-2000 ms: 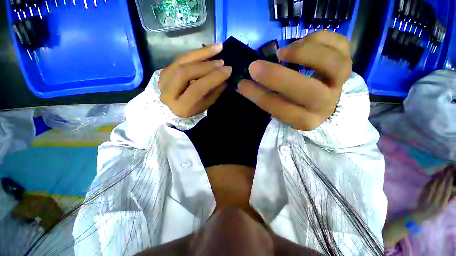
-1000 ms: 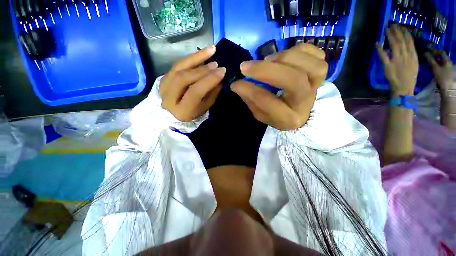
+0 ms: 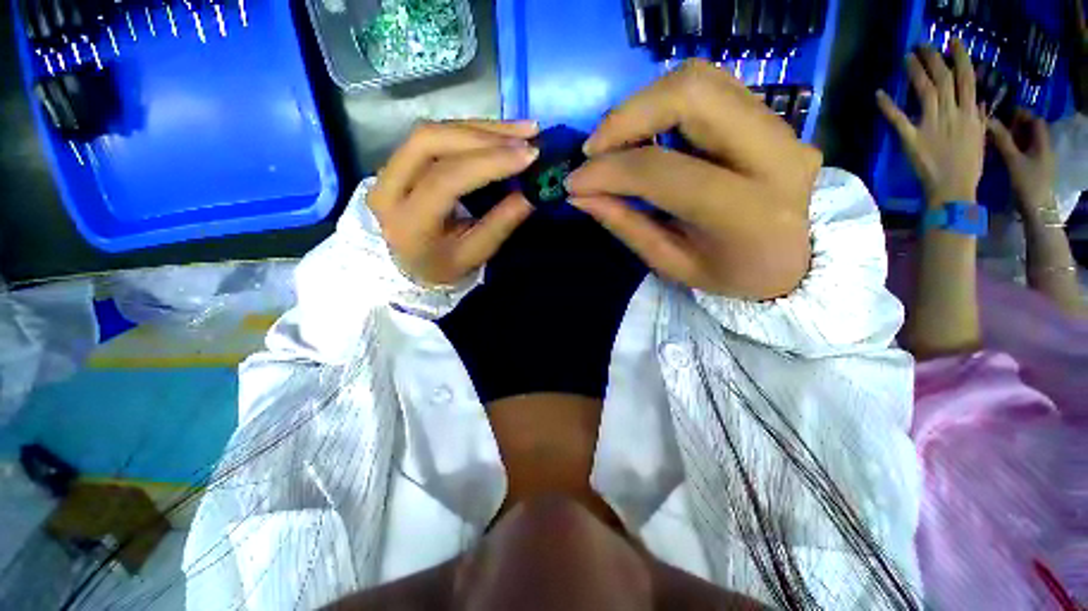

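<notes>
A black plastic housing [image 3: 570, 146] is held up between my hands, above the bench edge. Its open end faces me and shows a small green circuit board [image 3: 551, 183] inside. My left hand [image 3: 444, 197] grips the housing from the left with thumb and fingers. My right hand [image 3: 714, 179] has its thumb and fingertips at the right side of the open end, touching it. My fingers hide much of the housing. Whether the right fingers also hold a small part cannot be told.
A blue tray [image 3: 203, 155] with black probe parts lies left, another blue tray [image 3: 561, 60] ahead. A clear box [image 3: 346, 72] of green boards sits between them. At right, another person's hands [image 3: 949, 131] reach over a third blue tray [image 3: 897, 179].
The housing has turned so its green open end shows. My right hand has shifted its grip around that end. The other person's hands have come in over the right tray since the earliest frame.
</notes>
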